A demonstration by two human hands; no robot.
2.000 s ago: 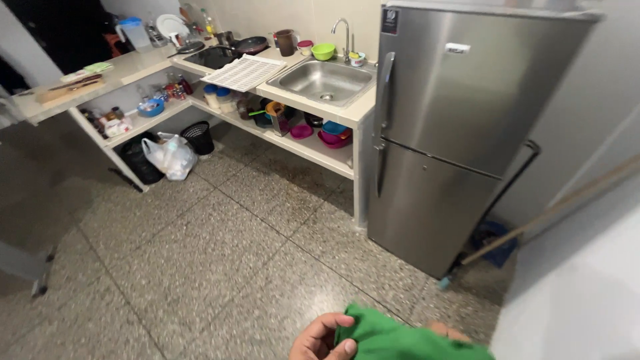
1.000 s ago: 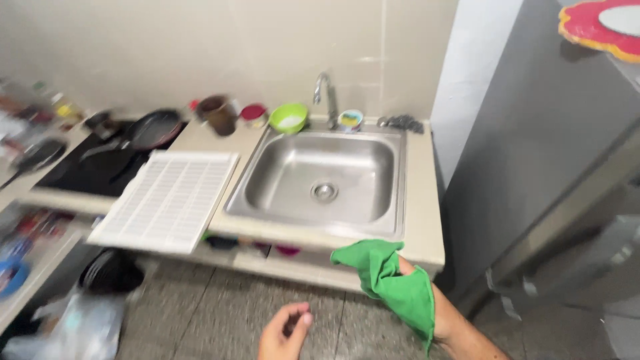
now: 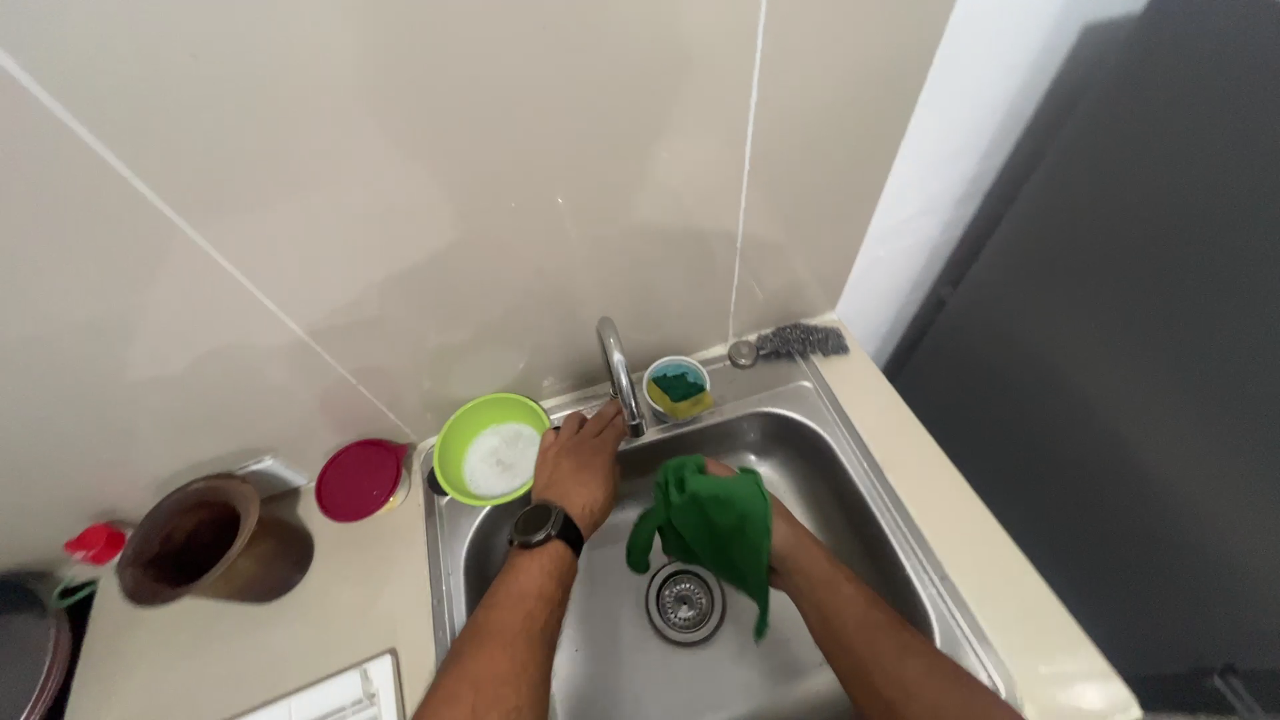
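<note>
My left hand, with a black watch on its wrist, reaches to the base of the chrome faucet; its fingertips are beside the spout, and their exact contact is hidden. In my right hand a green cloth hangs over the stainless steel sink, above and right of the drain strainer. The cloth covers most of that hand's fingers. Left of the faucet stands a lime green bowl with whitish, foamy contents. A small tub with a green and yellow sponge sits to its right.
A grey scouring pad lies at the back right corner. On the left counter are a tub with a dark red lid, a brown pitcher and a white rack. The dark refrigerator side rises at the right.
The view has moved in close over the sink. My left hand has gone from in front of the counter to the faucet, and my right hand has brought the green cloth over the basin.
</note>
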